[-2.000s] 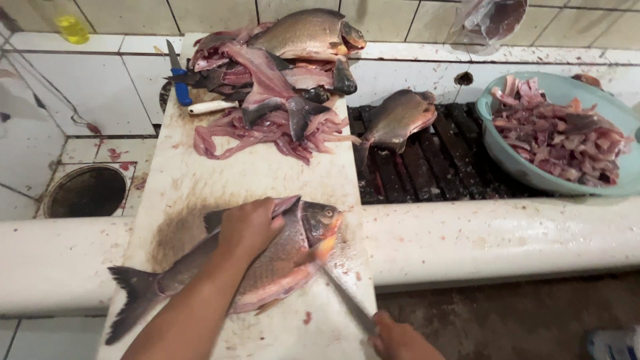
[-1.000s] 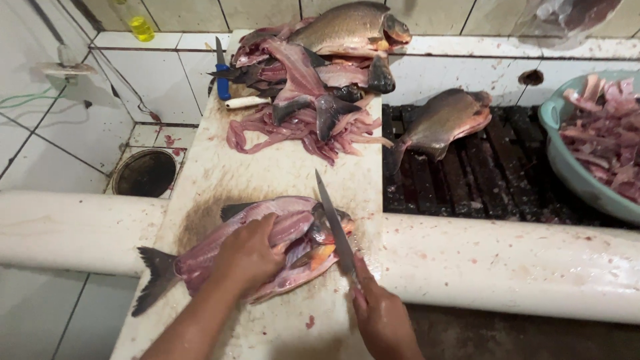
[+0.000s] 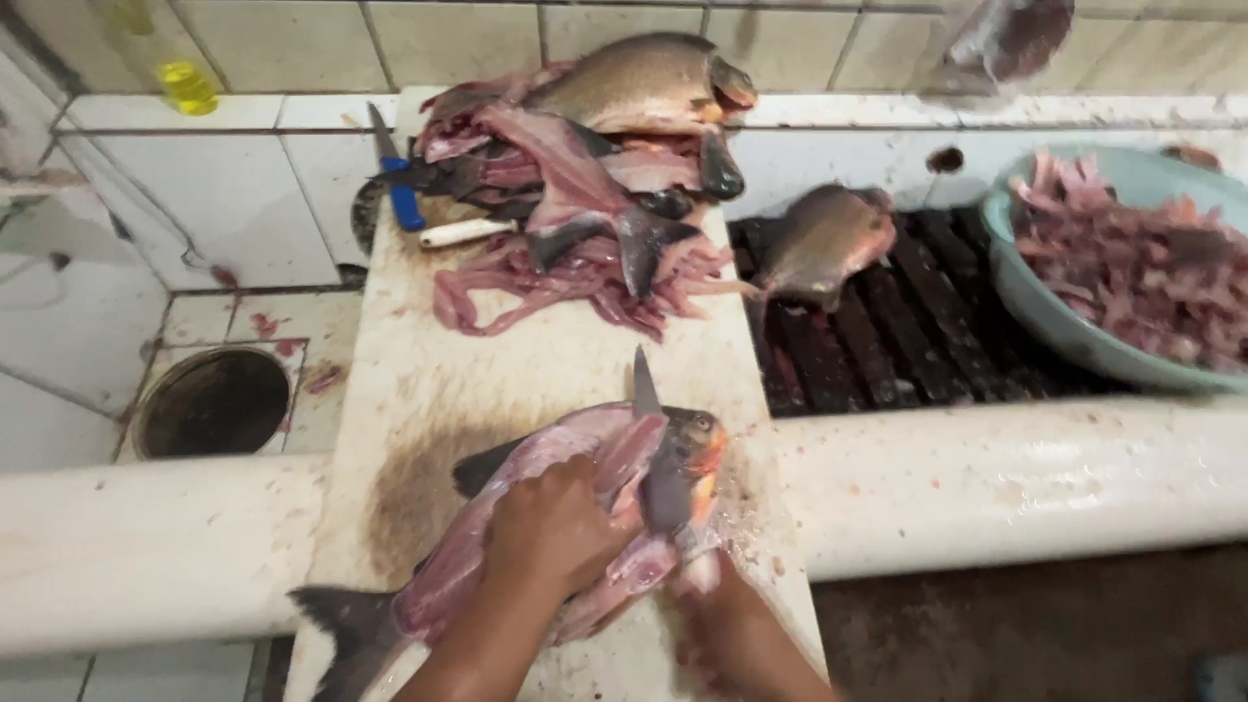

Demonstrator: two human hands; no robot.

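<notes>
A fish with its side flesh laid bare lies on the white cutting board, tail at lower left, head at right. My left hand presses on its middle, fingers curled over the pink flesh. My right hand, blurred, holds the handle of a knife, whose blade runs up past the back of the fish's head, its tip above the fish. Part of the blade is hard to make out against the dark head. Farther up the board lie fish frames, pink flesh strips and a whole fish.
A blue-handled knife and a white handle lie at the board's upper left. Right of the board, a fish rests on dark slats beside a green basin of cut flesh. A round drain hole is at left.
Two seconds ago the fish's side still had its skin showing; pink flesh now shows there. The knife, raised over the head one second ago, is now lower, at the back of the head.
</notes>
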